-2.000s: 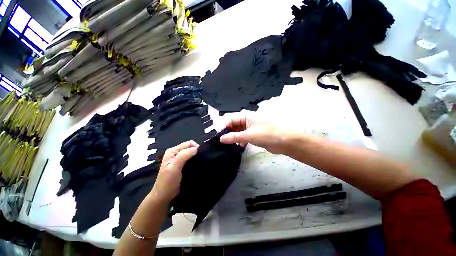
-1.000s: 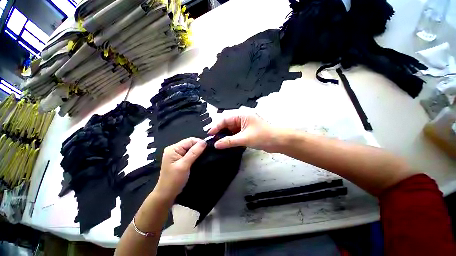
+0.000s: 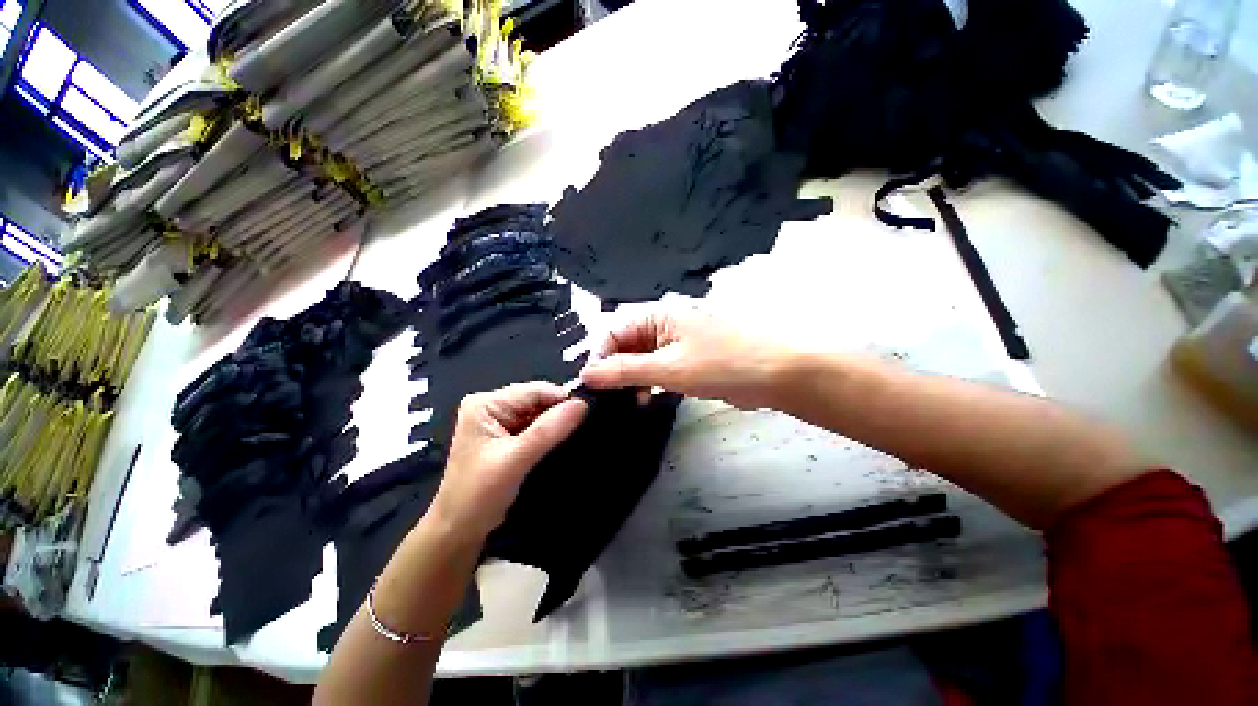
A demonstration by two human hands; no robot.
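A black panel (image 3: pixel 586 483) hangs from both hands above the near part of the table, its lower corner pointing down. My left hand (image 3: pixel 504 448) pinches its top edge between thumb and fingers. My right hand (image 3: pixel 662 361) pinches the same edge just to the right, the fingertips of both hands close together. The fingertips partly hide the edge. Two narrow black strips (image 3: pixel 821 535) lie parallel on the smeared glue board (image 3: pixel 773 469) to the right of the panel.
Overlapping black panels (image 3: pixel 504 352) lie left and beyond the hands. A flat panel pile (image 3: pixel 676 193) is at far centre, a strip bundle (image 3: pixel 952 104) at far right. A loose strip (image 3: pixel 977 273) lies right. Layered grey-beige parts (image 3: pixel 331 111) stand far left; a clear bottle (image 3: pixel 1189 55) is far right.
Both hands stay on the panel's top edge. Their fingertips have moved close together along it, and the left hand has shifted slightly right and turned more over the edge.
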